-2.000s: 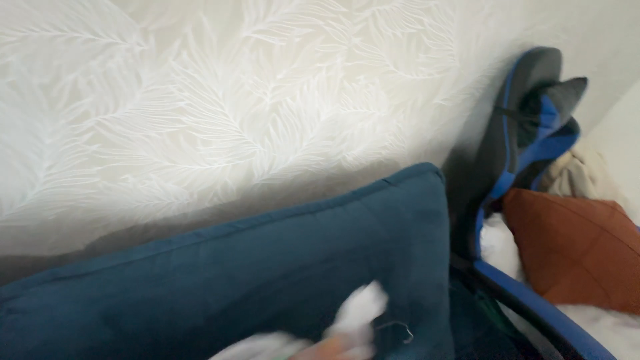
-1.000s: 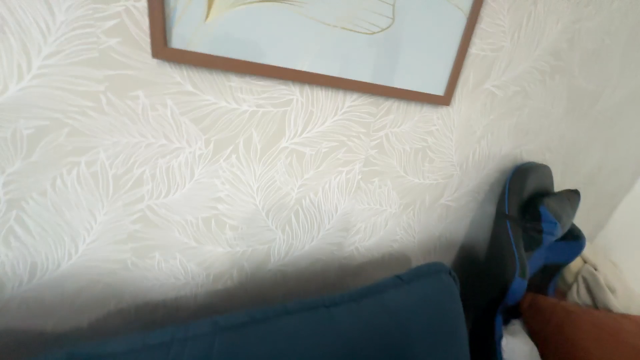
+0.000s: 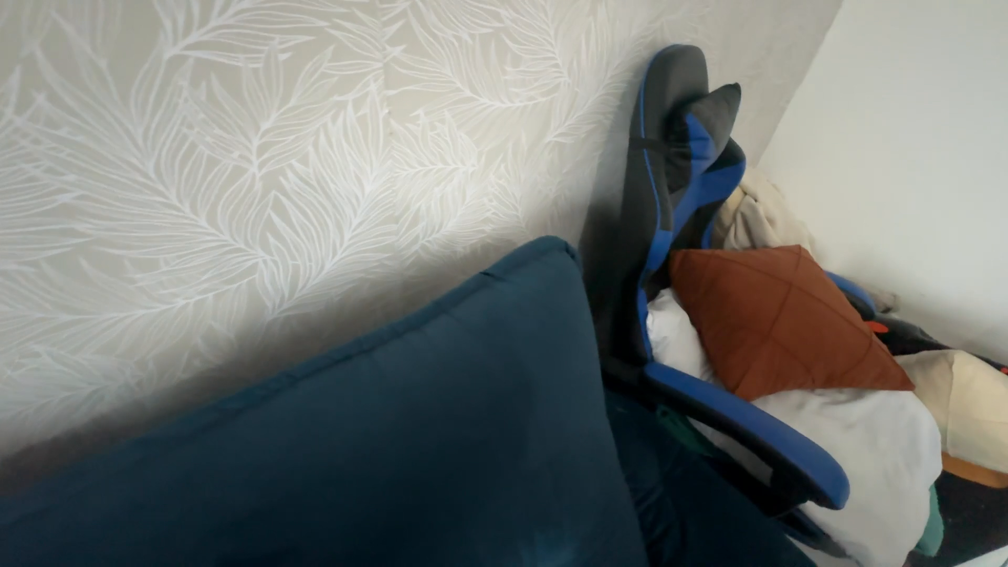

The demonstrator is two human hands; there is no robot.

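Note:
Neither my left hand nor my right hand shows in the head view. The nearest thing is a dark teal upholstered headboard or cushion (image 3: 409, 441) with a seamed edge, which fills the lower left and centre and stands against the wall. Just right of it is a black and blue gaming chair (image 3: 657, 173), with its blue-topped armrest (image 3: 756, 433) reaching toward the lower right. A rust-brown cushion (image 3: 787, 323) rests on a white cushion or bedding (image 3: 866, 457) at the chair.
Behind stands a wall with pale feather-patterned wallpaper (image 3: 260, 181), meeting a plain white wall (image 3: 913, 181) at the right. A beige cloth (image 3: 760, 213) lies behind the rust-brown cushion. A cream cushion or fabric (image 3: 961, 402) is at the far right.
Two seconds ago a blurred hand with white cloth was at the bottom; it is out of view now. The view has shifted, and the framed picture seen one second ago has left it.

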